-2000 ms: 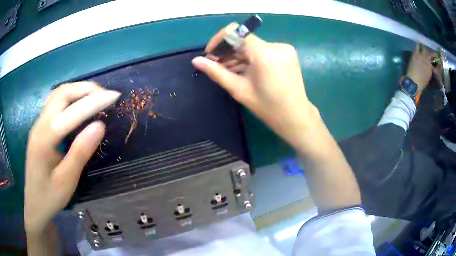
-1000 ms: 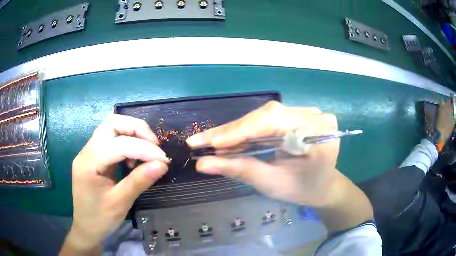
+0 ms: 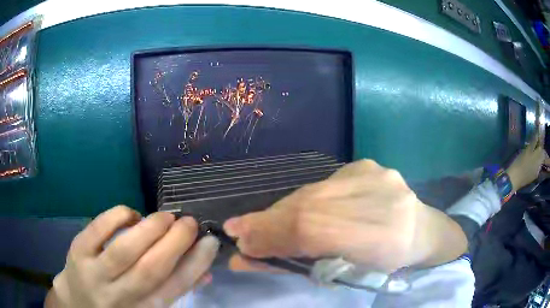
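Observation:
My right hand [image 3: 356, 219] holds the tweezers [image 3: 331, 269], with the pale wrap below my palm and the dark tips at the fixture's left part. My left hand [image 3: 135, 258] has thumb and fingers pinched together beside the tips. Whether a coil is between them cannot be told. The grey fixture [image 3: 253, 177] lies at the black tray's near edge. Its ribs show, but my hands hide most of its front face. Loose copper coils [image 3: 241, 96] with thin leads lie in two loose heaps in the black tray [image 3: 301, 129].
A clear pack with orange-copper rows [image 3: 15, 99] lies at the left on the green mat. A grey fixture block [image 3: 461, 13] stands beyond the white strip. At the right, another person's hand [image 3: 526, 168] is near a second dark tray [image 3: 514, 123].
Both hands have moved from over the tray down to the fixture's front face, after coming together from apart. The coil heaps, hidden in part before, are now uncovered. The view has shifted.

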